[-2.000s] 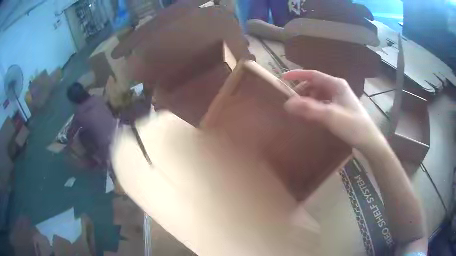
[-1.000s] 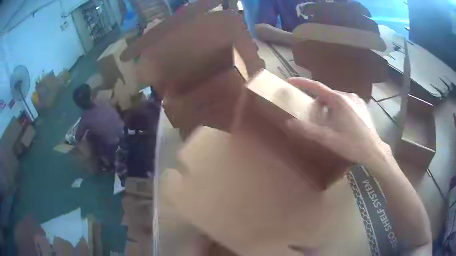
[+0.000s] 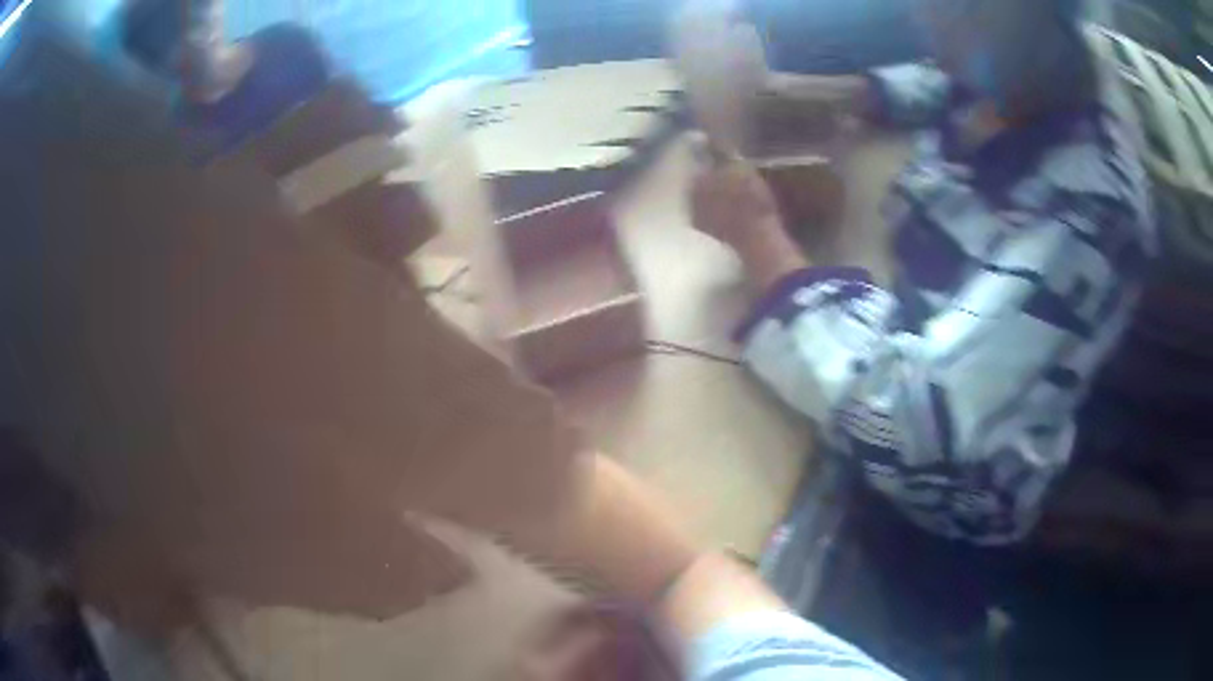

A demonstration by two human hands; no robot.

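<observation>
A large brown die-cut box blank (image 3: pixel 306 386) is raised close to the camera and fills the left half of the view, blurred, with a rounded flap at its lower edge. My right hand (image 3: pixel 599 519), bare and blurred, is at the blank's lower right edge and grips it; its fingers are mostly hidden. A pale blue sleeve shows at my right wrist. My left hand cannot be made out.
A person in a patterned shirt (image 3: pixel 958 333) works close at the right, hands over a small brown box. An open tray box (image 3: pixel 572 286) stands on the cardboard-covered surface (image 3: pixel 718 432). Another person's dark clothing shows at upper left.
The view has swung to the right. The partly folded box with upright walls is no longer in view; a large blank is now raised at the left, with my right hand at its edge.
</observation>
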